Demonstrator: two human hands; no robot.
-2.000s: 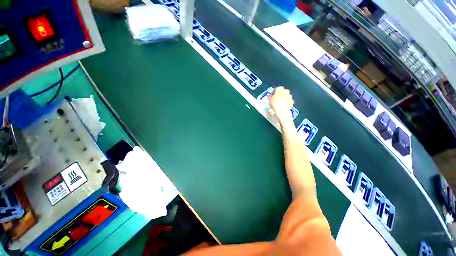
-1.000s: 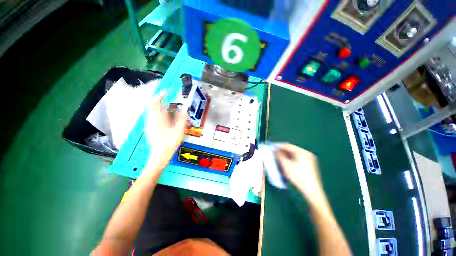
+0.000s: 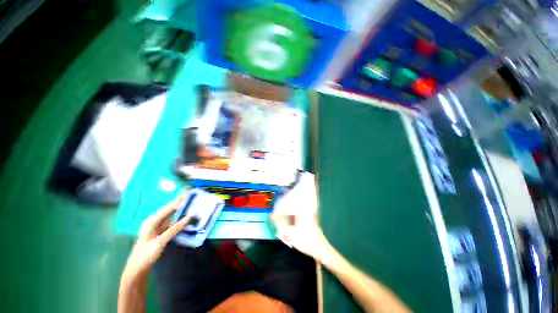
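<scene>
The frame is blurred. My left hand [image 3: 160, 233] holds a palm-sized plastic panel [image 3: 202, 215] with a pale face and blue-white rim, in front of the machine's front strip. My right hand [image 3: 292, 223] is at the white cloth or paper [image 3: 302, 194] at the right front corner of the machine bed; its fingers overlap the white patch, and I cannot tell whether it grips it. A dark and white piece [image 3: 225, 131] shows in the copper-brown fixture [image 3: 211, 162] at the left of the bed.
The blue press head [image 3: 269, 46] with a green circle hangs above the bed [image 3: 264, 131]. The control panel [image 3: 407, 61] is at upper right. A black bin [image 3: 64, 162] with white sheets stands at left. Panels [image 3: 466, 263] line the conveyor at right.
My left hand has moved from the fixture down towards my lap and now holds a panel. My right hand has moved left from over the green bench to the white cloth.
</scene>
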